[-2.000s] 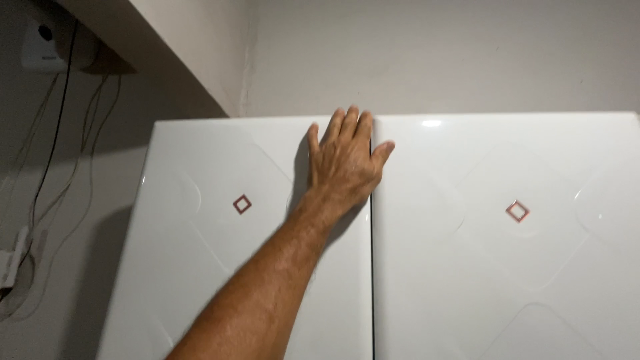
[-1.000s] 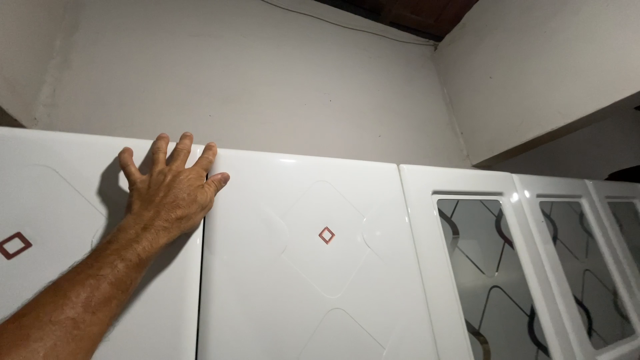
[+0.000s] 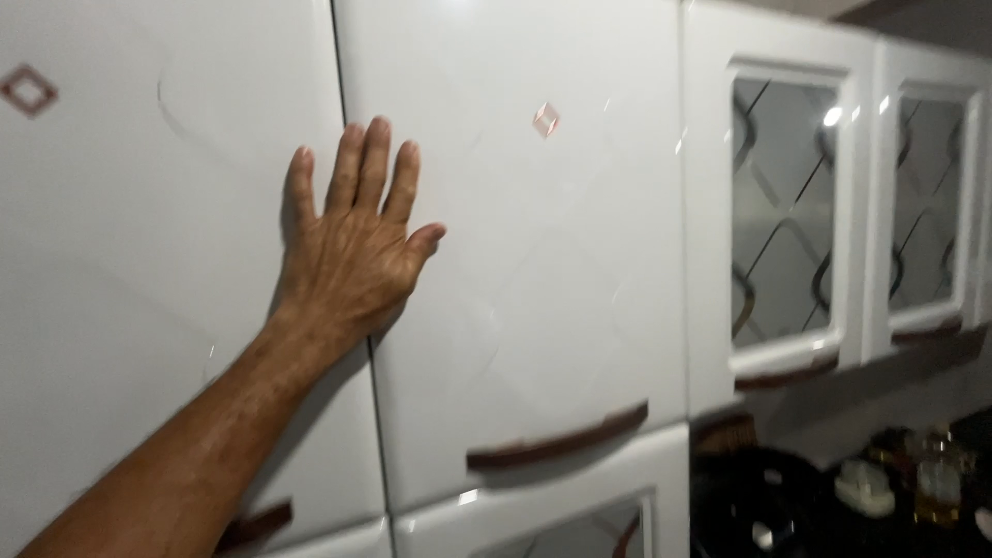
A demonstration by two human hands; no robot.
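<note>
My left hand (image 3: pixel 356 225) rests flat on the white cabinet doors, fingers spread and pointing up, with nothing held. It lies across the dark seam between the left door (image 3: pixel 155 232) and the middle door (image 3: pixel 542 294). Each of these glossy doors bears a small red-brown diamond mark. A brown curved handle (image 3: pixel 558 443) runs along the bottom of the middle door. Part of another brown handle (image 3: pixel 260 523) shows behind my forearm. My right hand is out of view.
Wall cabinets with patterned glass doors (image 3: pixel 783 209) adjoin on the right, with brown handles below. Under them, blurred jars or bottles (image 3: pixel 938 473) and a pale item (image 3: pixel 864 488) stand on a dark surface. A lower glass-panelled door (image 3: pixel 581 535) shows at the bottom.
My left hand has moved down from the top edge of the doors, still across the seam. The view has swung right and down, bringing in the handles and the items below the cabinets.
</note>
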